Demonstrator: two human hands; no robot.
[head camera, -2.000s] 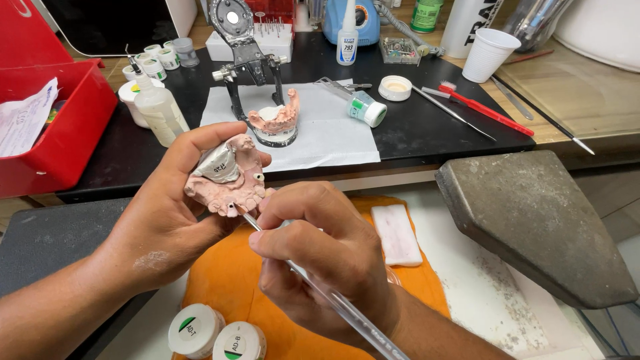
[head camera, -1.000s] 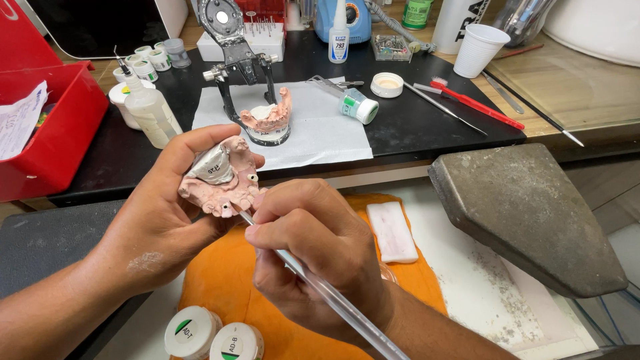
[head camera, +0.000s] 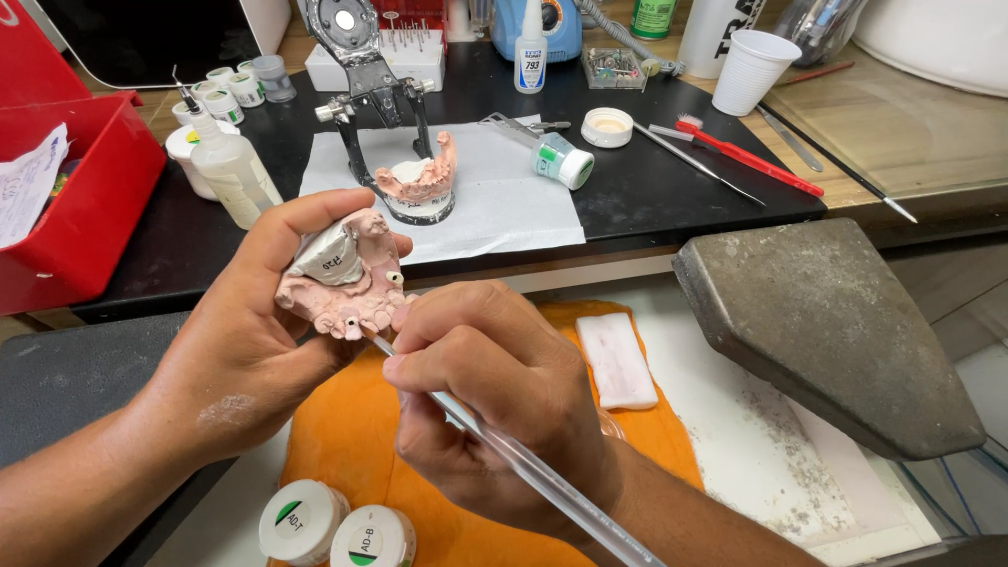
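Note:
A pink plaster dental cast (head camera: 346, 279) with a white plaster part bearing writing is held up in my left hand (head camera: 252, 339), fingers behind it and thumb below. My right hand (head camera: 496, 394) grips a fine brush with a clear handle (head camera: 535, 480); its tip touches the cast's lower edge, beside a tooth with a dark hole. Behind them, a metal articulator (head camera: 366, 87) stands with a second pink cast (head camera: 417, 181) on its base. Two lidded jars (head camera: 299, 524) sit below on an orange cloth (head camera: 354, 441), with a white block (head camera: 617, 361) at the right.
A squeeze bottle (head camera: 232, 169) and red box (head camera: 102, 181) are at left. On the black desk lie a tipped jar (head camera: 563, 161), an open round lid (head camera: 607, 126), a metal tool (head camera: 701, 165) and a red toothbrush (head camera: 748, 157). A grey armrest (head camera: 827, 331) juts in at right.

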